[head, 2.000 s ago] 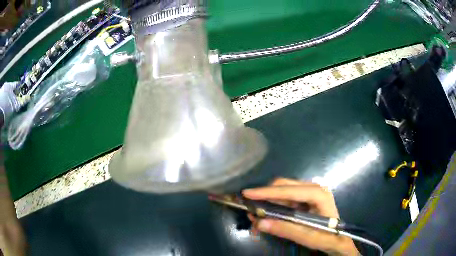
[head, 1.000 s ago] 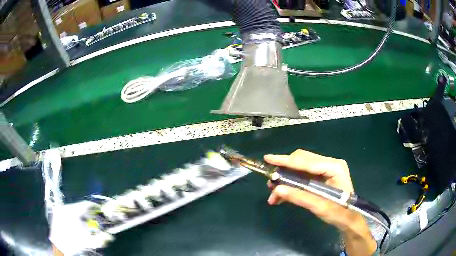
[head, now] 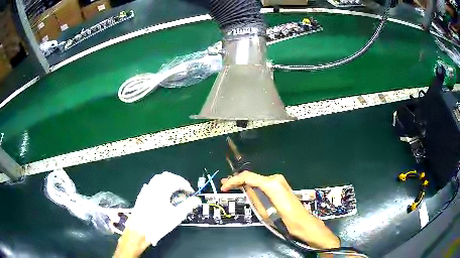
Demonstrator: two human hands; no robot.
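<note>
A long power strip assembly (head: 237, 217) lies on the dark green mat, crowded with black, white and yellow parts. My left hand (head: 164, 209), in a white glove, is at its left part, with fingers around a small roundish part; blue and white lead wires (head: 209, 182) stick up beside the fingertips. My bare right hand (head: 277, 204) holds the soldering iron (head: 262, 204) over the strip, its brownish tip pointing up and away. A coiled white power cord (head: 61, 187) in a clear plastic bag (head: 103, 205) lies at the strip's left end.
A grey fume extractor hood (head: 242, 90) hangs beyond my hands. A bagged white cord (head: 138, 86) and another strip (head: 292, 31) lie on the green conveyor (head: 166, 121) behind a speckled rail (head: 126, 143). A black box (head: 434, 126) and a yellow-and-black part (head: 424, 182) are at right.
The strip has come down from a tilted, blurred position and now lies nearly level on the mat. My gloved hand has moved right along it. The iron has turned from pointing left to pointing away.
</note>
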